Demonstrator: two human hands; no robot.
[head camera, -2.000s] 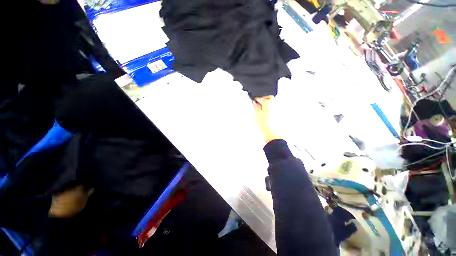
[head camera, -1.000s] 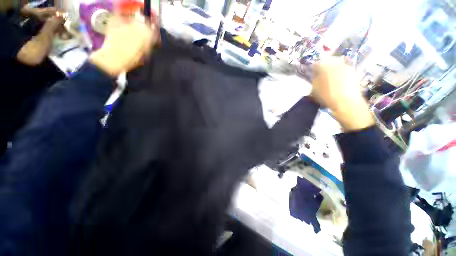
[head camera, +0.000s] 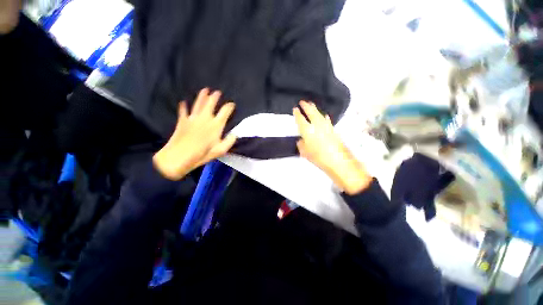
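A large black garment (head camera: 238, 53) lies over the white table in front of me. A curved band of it (head camera: 267, 148) runs between my hands near the table's front edge, with white table showing above it. My left hand (head camera: 199, 134) rests on the garment's left side, fingers spread and pointing away. My right hand (head camera: 326, 146) is at the band's right end, fingers on the cloth. Whether the thumbs pinch the cloth is hard to see.
A dark cloth scrap (head camera: 420, 181) lies on the right beside the white and blue sewing machine (head camera: 476, 173). The table's front edge (head camera: 292, 193) runs diagonally. Blue crate parts (head camera: 205, 199) are below it. A blue-and-white item (head camera: 98, 36) is at the far left.
The garment has come down from being held up between both raised hands and now lies on the table. Both hands have lowered and moved closer together. The view has tilted down.
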